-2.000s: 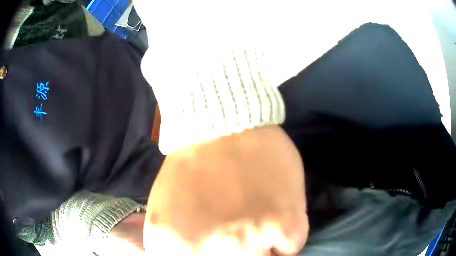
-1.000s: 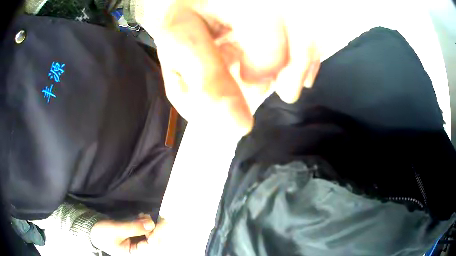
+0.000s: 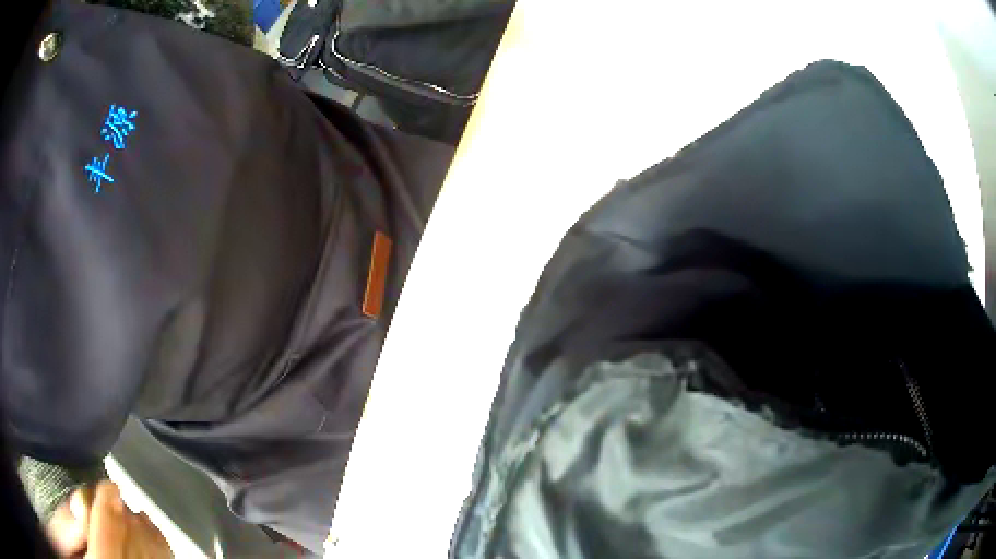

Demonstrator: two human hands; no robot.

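Note:
A dark bag shell (image 3: 841, 164) lies on the white board at the right. Its mouth gapes towards me, black inside, with a rough, frayed rim. Crumpled grey-green cloth (image 3: 655, 470) forms its near lower side. A silver metal zipper (image 3: 890, 439) shows at the lower right of the mouth. My right hand (image 3: 104, 524) is small and cut off at the bottom left corner, below a knitted cuff and away from the bag. Its fingers look bent; whether it holds anything is unclear. My left hand is out of the picture.
The white board (image 3: 437, 360) has a rounded edge beside my dark apron (image 3: 218, 218). Another dark bag with pale piping (image 3: 410, 55) is at the top, beyond the board's edge. Blue plastic (image 3: 950, 540) shows at the bottom right.
My left hand and pale sleeve have left the picture, uncovering the board and the bag's near edge. My right hand has shifted to the bottom left corner. The bag has barely moved.

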